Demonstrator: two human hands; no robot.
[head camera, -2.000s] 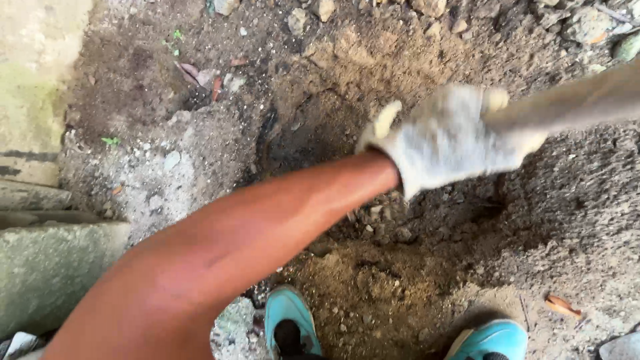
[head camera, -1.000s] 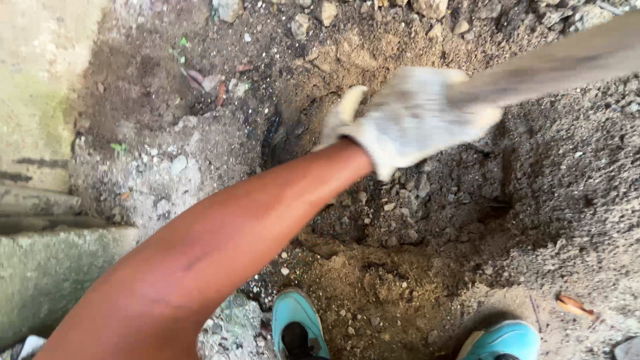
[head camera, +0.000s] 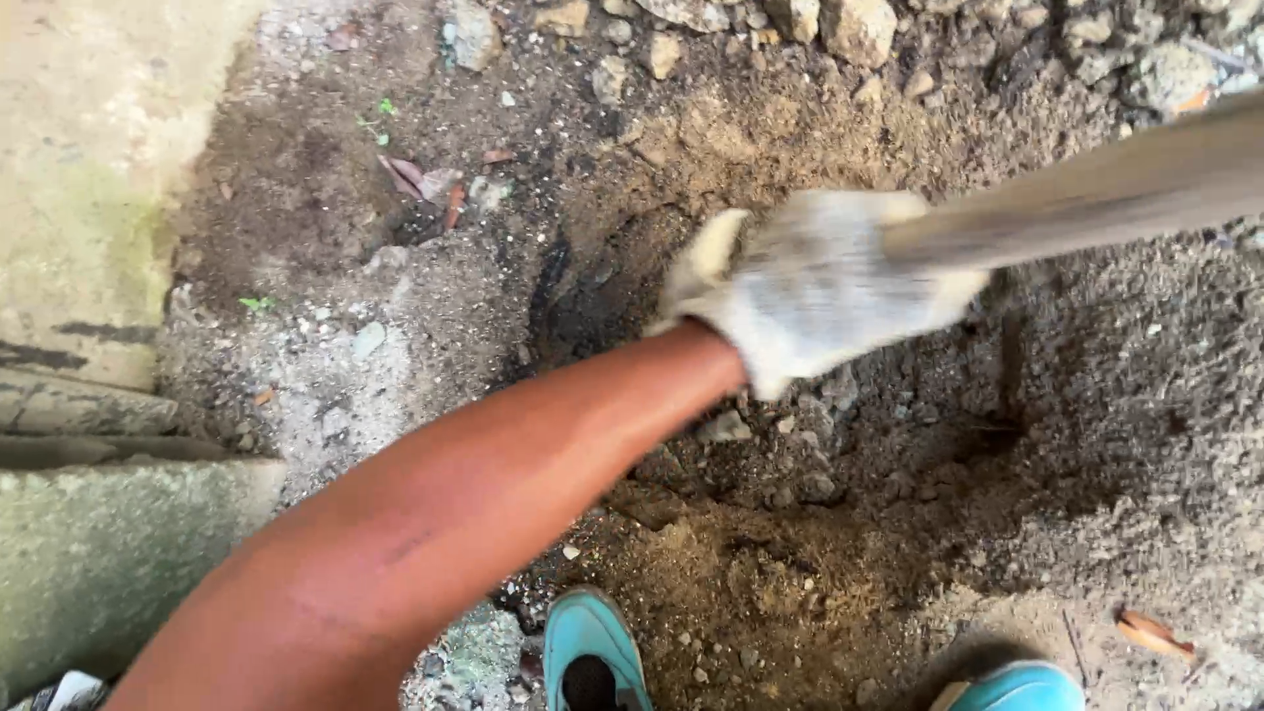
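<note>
My left hand (head camera: 825, 281), in a pale, soiled work glove, is closed around a thick wooden handle (head camera: 1086, 193). From the glove the handle runs to the right and leaves the view at the right edge, so the tool's head, if it has one, is hidden. The hand is above a shallow hole of dark, loose soil (head camera: 889, 444), with blur on the glove and handle. My bare forearm reaches in from the bottom left. My right hand is out of view.
Stones (head camera: 859, 30) lie along the top. A concrete slab (head camera: 89, 178) and a mossy concrete block (head camera: 118, 553) border the left side. My turquoise shoes (head camera: 590, 642) stand at the bottom edge, below the hole. A dry brown leaf (head camera: 1153, 632) lies at the lower right.
Compared with two seconds ago, my left hand is a little farther left over the ground, still around the handle. My shoes have stayed in place.
</note>
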